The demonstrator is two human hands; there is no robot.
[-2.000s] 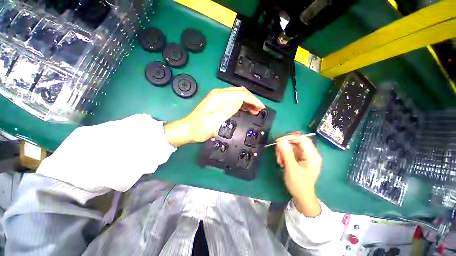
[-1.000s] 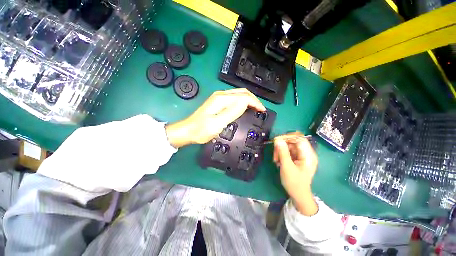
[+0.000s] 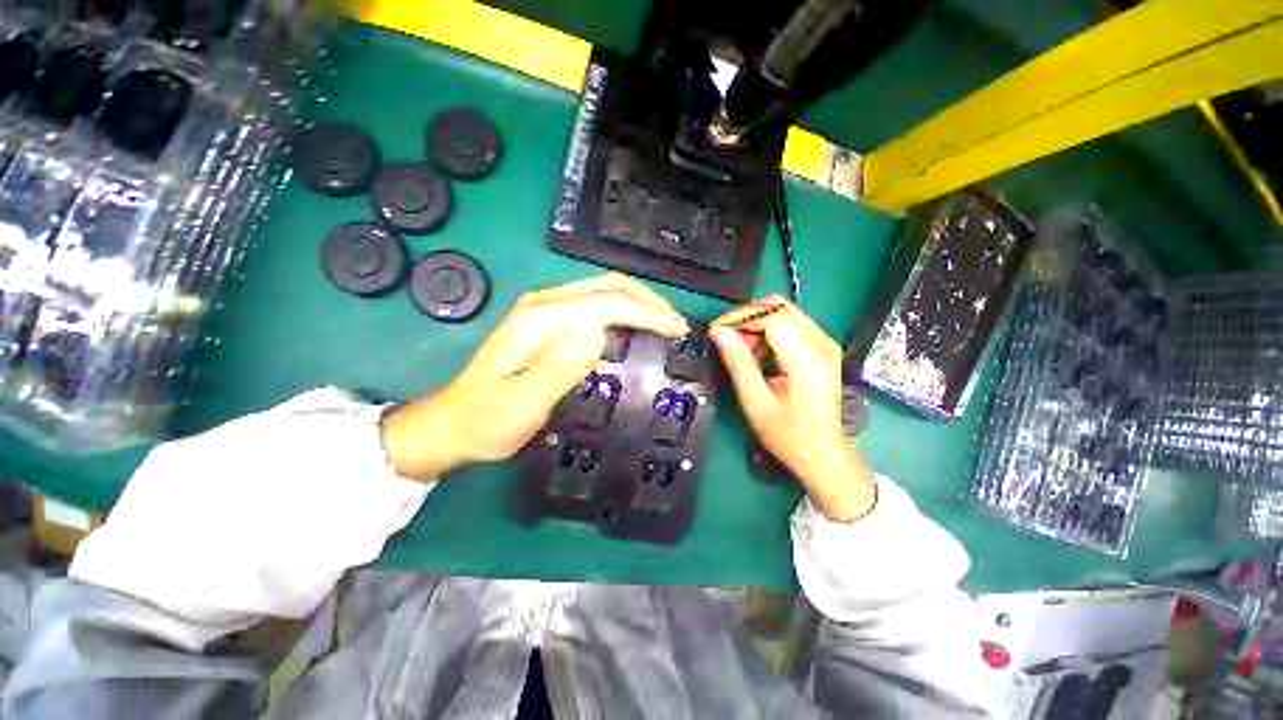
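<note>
The black assembly fixture plate (image 3: 629, 485) lies tilted on the green mat, with several cutouts holding dark, shiny parts. My left hand (image 3: 528, 369) lies over its far left part and holds it, fingertips at the far edge. My right hand (image 3: 791, 394) pinches a thin, pen-like metal tool (image 3: 761, 318) at the plate's far right corner, its fingertips close beside my left fingertips. The tool's tip and any small part there are hidden or too small to tell. Several round black housings (image 3: 450, 286) lie loose at the left.
The toggle clamp press (image 3: 661, 232) stands beyond the plate, a dark rod beside it. A parts box (image 3: 946, 310) with silvery bits is at the right. Blister trays stand at the left (image 3: 127, 267) and right (image 3: 1076, 380). A round dark part (image 3: 854, 409) shows beside my right hand. Yellow rail (image 3: 486, 42) behind.
My right hand has moved from the plate's right side up to its far corner, beside my left fingertips. The view has shifted; a round dark part now shows beside my right hand.
</note>
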